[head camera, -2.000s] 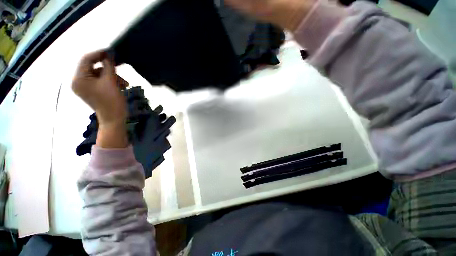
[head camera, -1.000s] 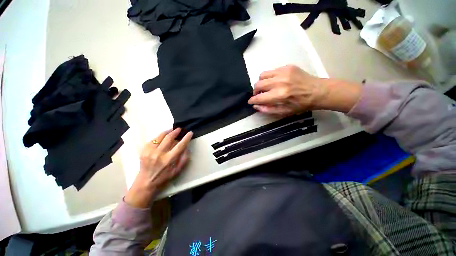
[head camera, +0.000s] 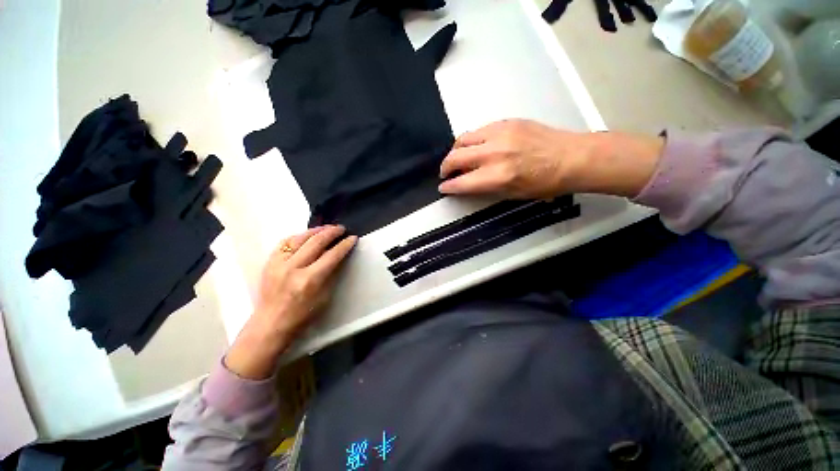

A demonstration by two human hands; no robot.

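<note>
A black fabric panel lies flat on the white work sheet, with a tab out at its left and a pointed one at its upper right. My left hand has its fingertips on the panel's near left corner. My right hand has its fingertips on the near right corner. What lies under the fingertips is hidden. Three narrow black strips lie parallel between the panel and the table's near edge; my right hand is just above their far end.
A rumpled heap of black panels lies at the left. More black panels lie beyond the work panel. Loose black strips and a bottle of amber liquid with a white label are at the far right. The table's near edge runs before my apron.
The panel, held in the air two seconds ago, came down onto the sheet by one second ago. Since then the view has shifted slightly, and both hands remain at the panel's near corners.
</note>
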